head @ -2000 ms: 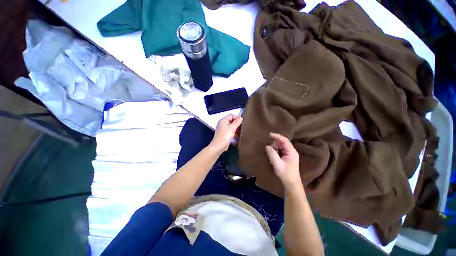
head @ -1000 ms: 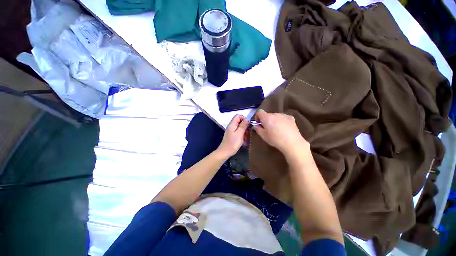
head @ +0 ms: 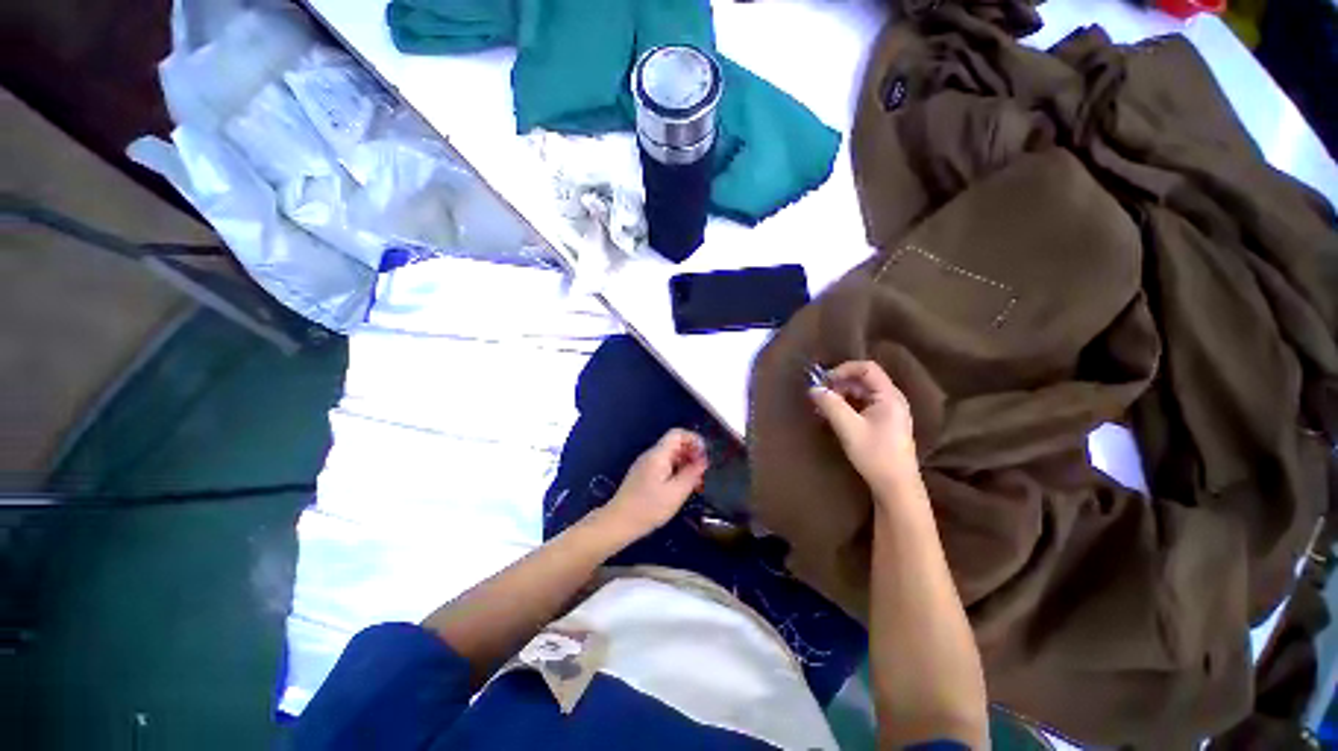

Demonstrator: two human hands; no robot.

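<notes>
A large brown coat [head: 1027, 382] lies over the right side of the white table, its near edge hanging towards my lap. Pale dotted stitches outline a pocket shape on it. My right hand [head: 869, 414] is over the coat near that edge, with a tiny metallic tool [head: 819, 377], perhaps thread snips, between thumb and fingers. My left hand [head: 672, 473] is over my dark lap, left of the coat edge and apart from it. Its thumb and fingertips are pinched together; whether a thread is between them is too small to tell. Fine pale threads lie on the lap.
A black phone [head: 738, 298] lies left of the coat on the white table [head: 702, 364]. Behind it stand a dark flask [head: 677, 176], a crumpled off-white heap [head: 594, 198] and green cloth [head: 778, 144]. White stacked material [head: 440, 426] and plastic bags [head: 316, 176] are at the left.
My hands were together at the coat edge and are now apart. The left has moved down to the lap, the right outward over the coat with the tool. The camera view has shifted slightly.
</notes>
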